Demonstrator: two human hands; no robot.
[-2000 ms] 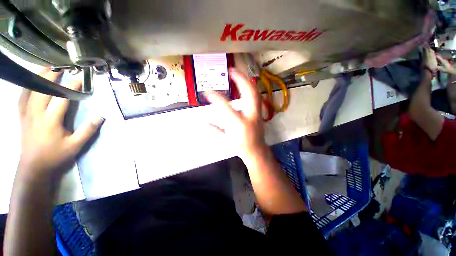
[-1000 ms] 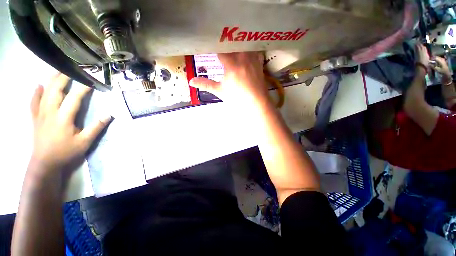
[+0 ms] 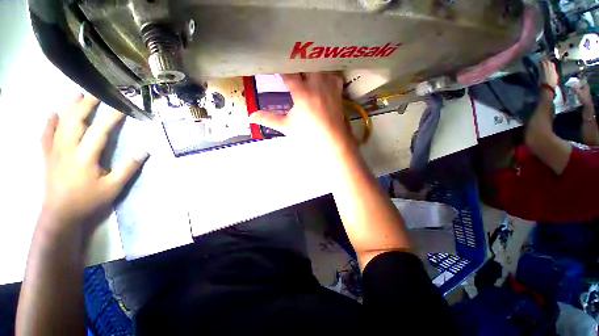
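The sewing machine with red lettering spans the top. My left hand lies flat with fingers spread on a pale fabric piece, left of the needle area. My right hand is over the smartphone, under the machine arm, with the thumb towards the phone's red case. The fingertips are partly hidden, and I cannot tell whether they grip the phone. The fabric is washed out against the white table.
A yellow-orange scissor handle shows right of my right hand. A dark grey cloth strip hangs over the table edge. Below is a blue crate with pale scraps. A person in red works at the far right, with dark cloth.
My right hand has moved up and over the phone, covering part of the screen and the red scissor handle. My left hand stays spread on the fabric. The view has shifted slightly.
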